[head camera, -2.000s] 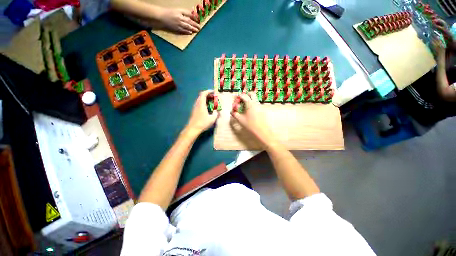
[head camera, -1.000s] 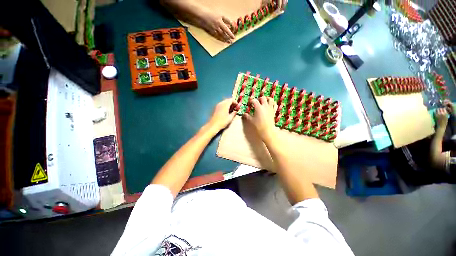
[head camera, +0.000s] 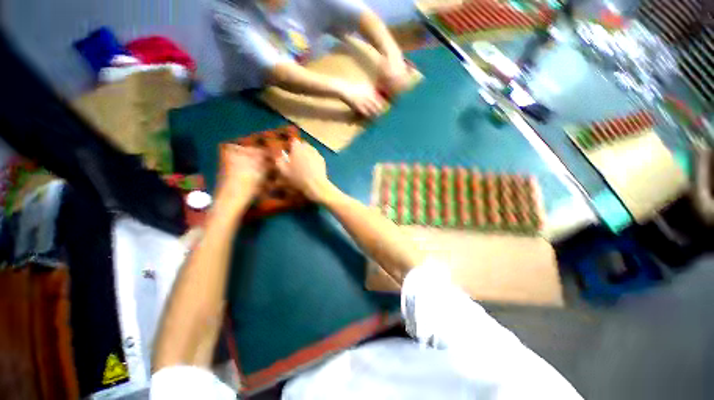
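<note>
The orange-brown fixture (head camera: 279, 201) lies on the green mat at the upper left, blurred. My left hand (head camera: 241, 173) is over its left part and my right hand (head camera: 301, 166) is over its middle and right part. Both hands hide most of its pockets, and blur hides whether the fingers grip a board. Dense rows of board assemblies with red parts (head camera: 458, 195) stand on the upper part of a tan cardboard sheet (head camera: 485, 269) at the right.
The white machine (head camera: 145, 273) is at the left, with a white-capped container (head camera: 199, 200) beside it. Another person's hands (head camera: 368, 100) are over cardboard (head camera: 313, 116) across the bench. More assemblies on cardboard (head camera: 638, 181) and a blue stool (head camera: 614, 266) are at the right.
Both my hands have left the assemblies on the cardboard and moved left and away to the fixture. The view has shifted, showing more of the person opposite.
</note>
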